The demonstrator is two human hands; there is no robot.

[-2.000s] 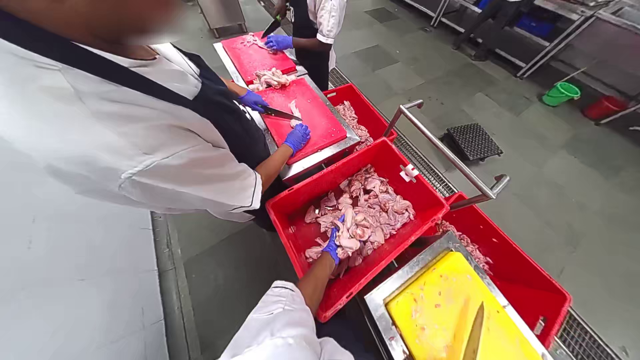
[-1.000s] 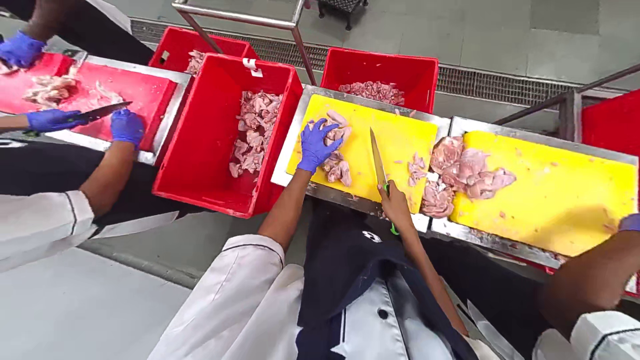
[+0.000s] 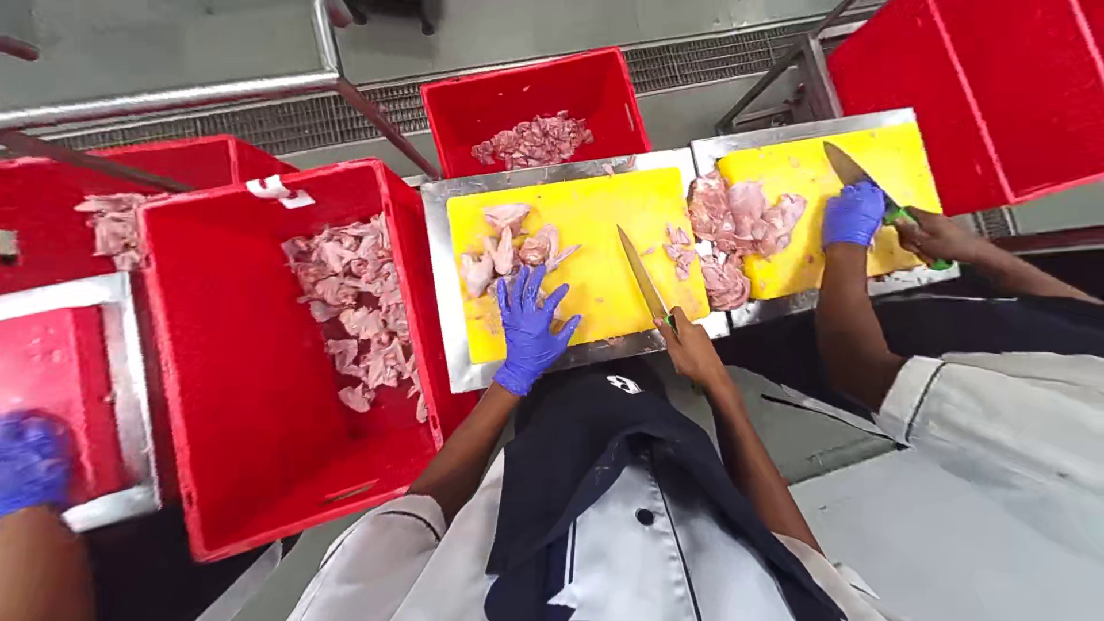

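My left hand (image 3: 532,332), in a blue glove with fingers spread, rests at the lower left of a yellow cutting board (image 3: 586,207), its fingertips beside raw poultry pieces (image 3: 509,246). My bare right hand (image 3: 686,345) grips the handle of a knife (image 3: 642,274) at the board's near edge; the blade points away over the board. Small meat scraps (image 3: 680,250) lie to the right of the blade. Larger boneless meat pieces (image 3: 742,220) straddle the gap to the neighbouring board.
A red crate (image 3: 237,362) with poultry pieces (image 3: 362,310) stands left, another red crate (image 3: 535,78) beyond my board. At right, a co-worker's gloved hand (image 3: 854,214) and knife (image 3: 849,168) are over a second yellow board (image 3: 828,259). Another co-worker's gloved hand (image 3: 30,461) is far left.
My left hand has moved off the poultry pieces toward the board's near edge, fingers now spread. Two seconds ago it was in the red crate and the knife lay on the board. The view has swung right.
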